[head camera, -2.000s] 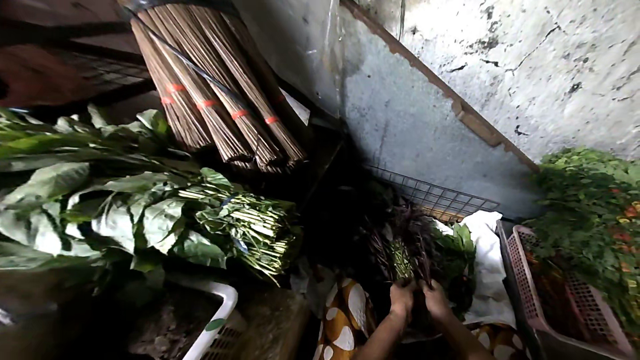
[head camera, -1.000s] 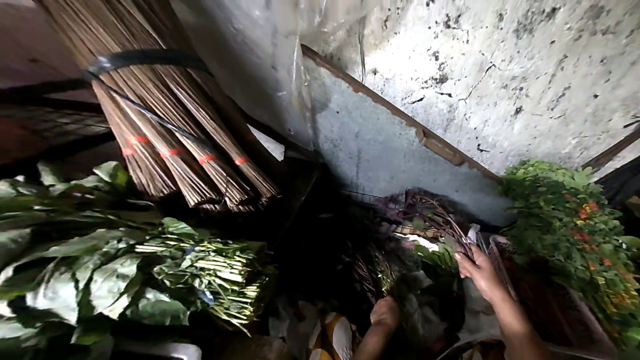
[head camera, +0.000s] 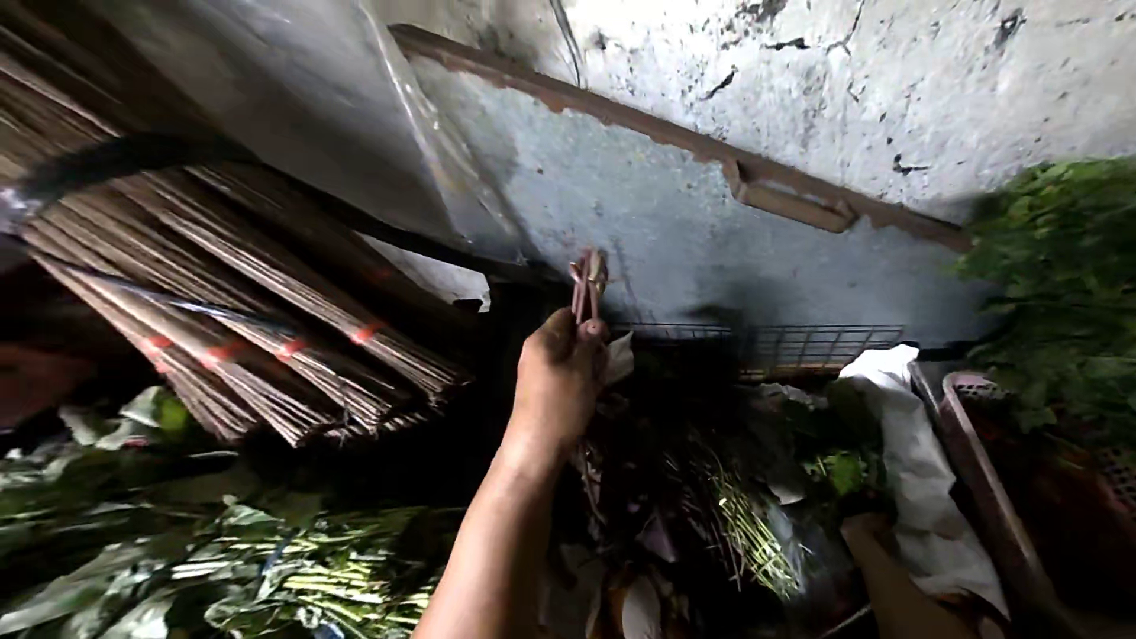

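Note:
My left hand [head camera: 559, 364] is raised at the centre, its fingers closed on a bunch of reddish-purple stems [head camera: 589, 284] whose ends point up toward the grey panel. Low on the right, my right hand [head camera: 865, 525] is in shadow near a green leafy bunch [head camera: 843, 470]; its fingers are too dark to tell what they hold. Between the two hands lie thin green stems [head camera: 750, 537] and dark purple leaves [head camera: 657, 537]. White sheeting [head camera: 923, 497] lies just right of my right hand.
Bundled brown sticks with red bands [head camera: 266, 302] lean at the upper left above leafy greens with cut stems [head camera: 337, 577]. A wire rack [head camera: 808, 348] stands against the grey panel [head camera: 657, 231]. A plastic crate [head camera: 985, 470] and leafy plants [head camera: 1065, 302] are at the right.
My left hand has moved up from low in the view and now holds purple stems. My right hand, which was at the purple leaves a second ago, is now lower. The view has shifted.

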